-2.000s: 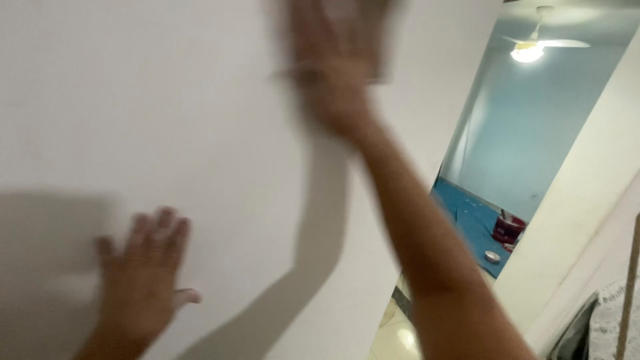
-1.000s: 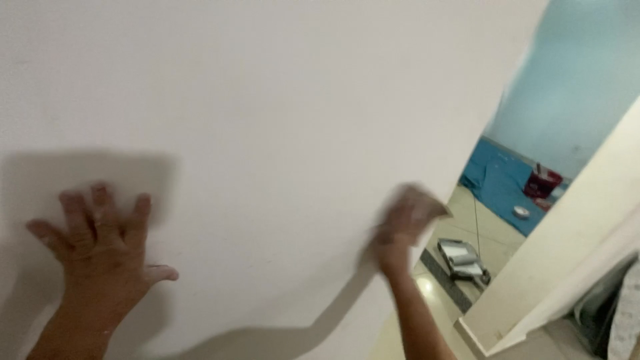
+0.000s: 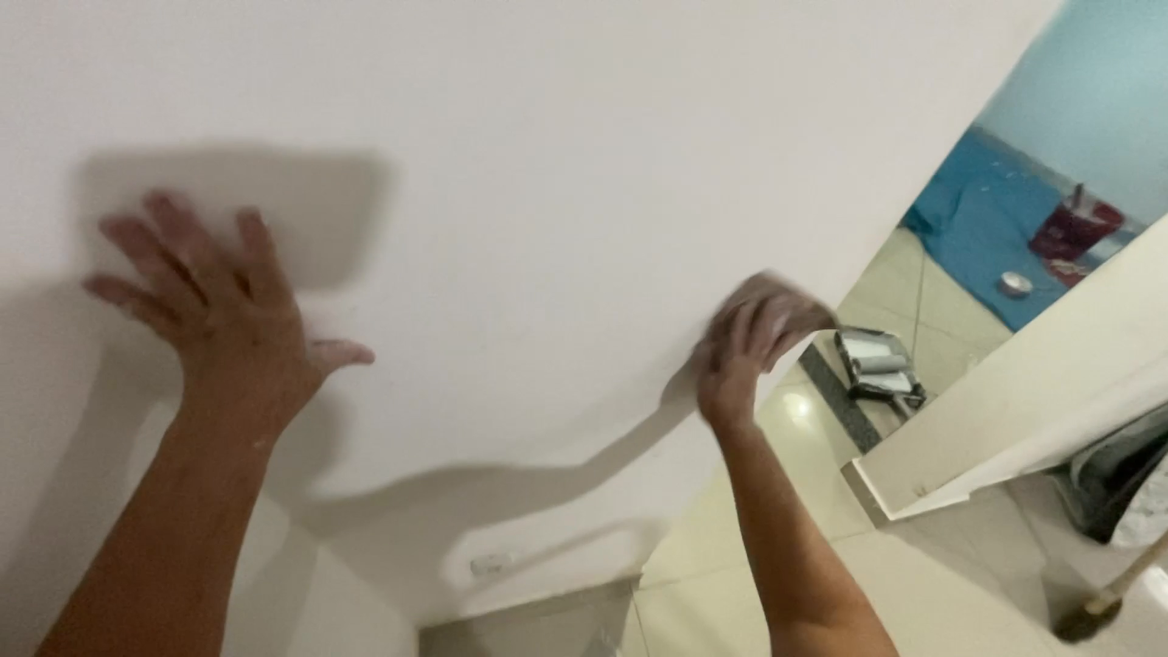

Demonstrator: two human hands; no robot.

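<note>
My left hand (image 3: 228, 301) is spread on or close to the white wall (image 3: 547, 182) at the left, fingers apart, holding nothing. At the wall's right edge, my right hand (image 3: 744, 338) presses a thin brownish sheet (image 3: 803, 310), which looks like sandpaper, against the surface. The sheet is blurred and partly covered by my fingers. Shadows of both arms fall across the wall.
A paint tray (image 3: 876, 365) with a roller lies on the tiled floor beyond the wall's edge. Farther back, a blue sheet (image 3: 967, 219) bears a dark red bucket (image 3: 1077, 224) and a small round container (image 3: 1015, 285). A broom (image 3: 1090, 616) stands at lower right. A wall outlet (image 3: 493, 564) is low down.
My right hand has come down from high on the wall to its right edge with the sheet. My left hand stays spread at the wall. The view has tilted downward.
</note>
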